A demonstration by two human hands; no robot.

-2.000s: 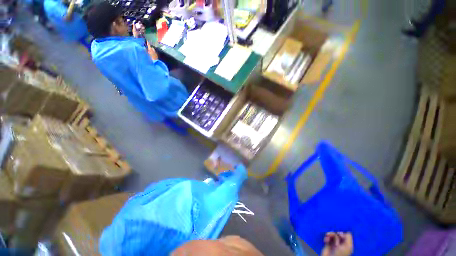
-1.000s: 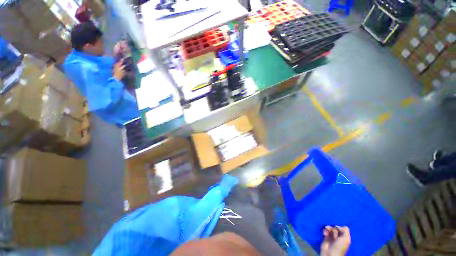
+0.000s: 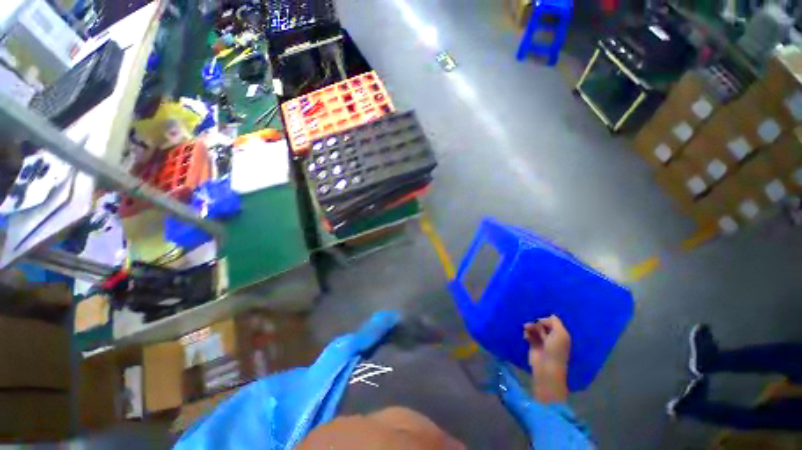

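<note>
A bright blue plastic stool (image 3: pixel 585 303) is tilted on its side in front of me, right of the middle, with a large cutout in its near left side. My right hand (image 3: pixel 547 343) has its fingers curled at the stool's broad face and carries it; the exact grip is hard to see. My left arm shows only as a light blue sleeve (image 3: pixel 339 369) reaching toward the middle; no left hand can be made out at its end.
A green-topped bench (image 3: pixel 264 233) is at left, with stacked black trays (image 3: pixel 369 167), an orange tray (image 3: pixel 339 110) and cardboard boxes (image 3: pixel 163 378) below. Another person's legs (image 3: pixel 739 360) are at right. Another blue stool (image 3: pixel 547 31) and stacked cartons (image 3: pixel 717 149) stand beyond.
The view has moved along past the bench end, and the seated person at left has left the picture. My right hand and the stool stay together, now higher and slightly left in view.
</note>
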